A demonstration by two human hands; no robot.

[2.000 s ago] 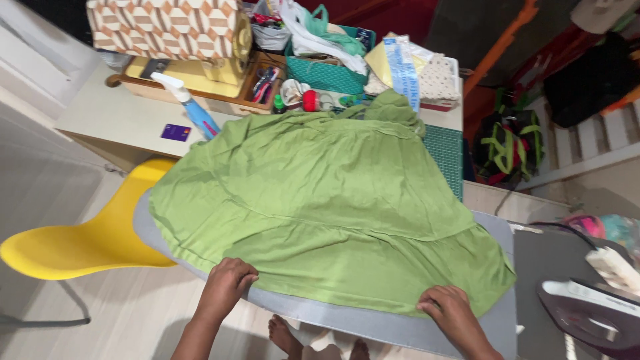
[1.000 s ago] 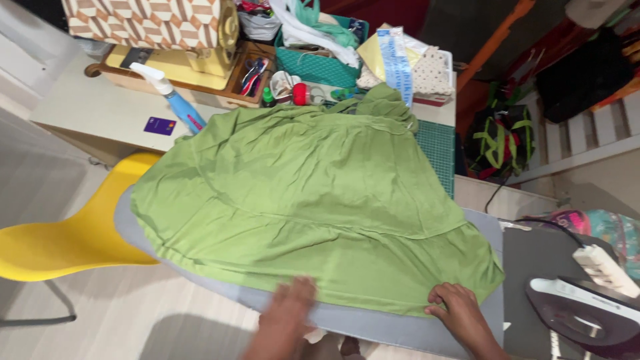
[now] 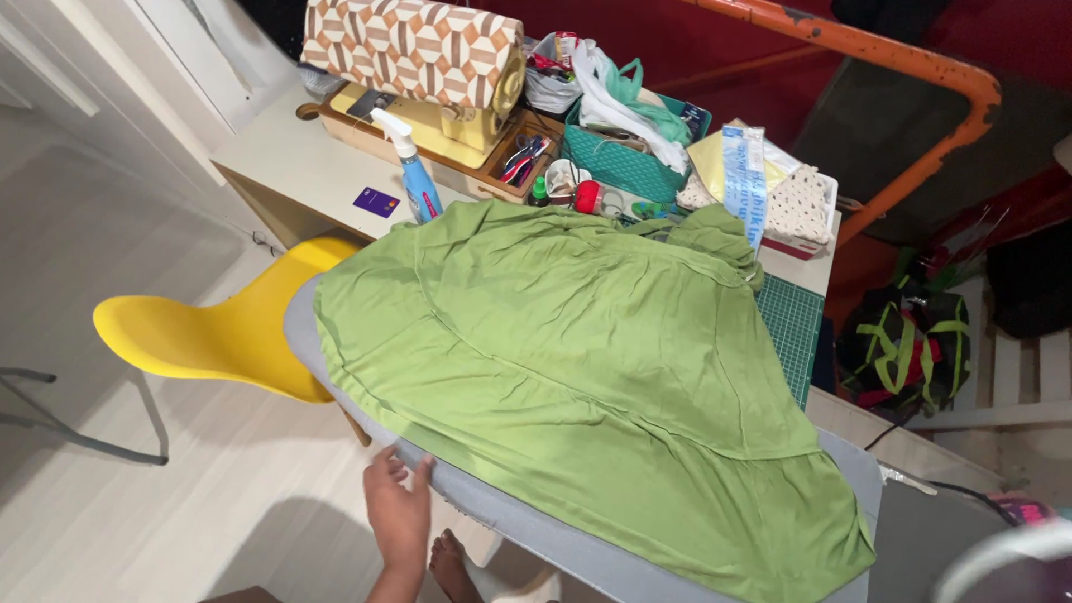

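A light green gathered garment (image 3: 586,360) lies spread over a grey ironing board (image 3: 306,322), with creases across it and a seam running along its lower part. My left hand (image 3: 398,498) is at the board's near edge, just below the garment's hem, its thumb and fingers apart and nothing in them. My right hand is out of the frame. At the bottom right corner, part of the clothes iron (image 3: 1009,569) shows, blurred and cut off; whether a hand holds it cannot be seen.
Behind the board, a table (image 3: 276,134) bears a covered sewing machine (image 3: 410,50), a spray bottle (image 3: 414,172), a purple card (image 3: 376,202), a teal basket (image 3: 624,159) and a green cutting mat (image 3: 787,327). A yellow chair (image 3: 218,335) stands left, an orange metal frame (image 3: 930,176) behind right.
My left hand has left the garment's lower edge and moved left along the board. My right hand, on the garment's lower right before, has gone out of view. The iron now appears blurred.
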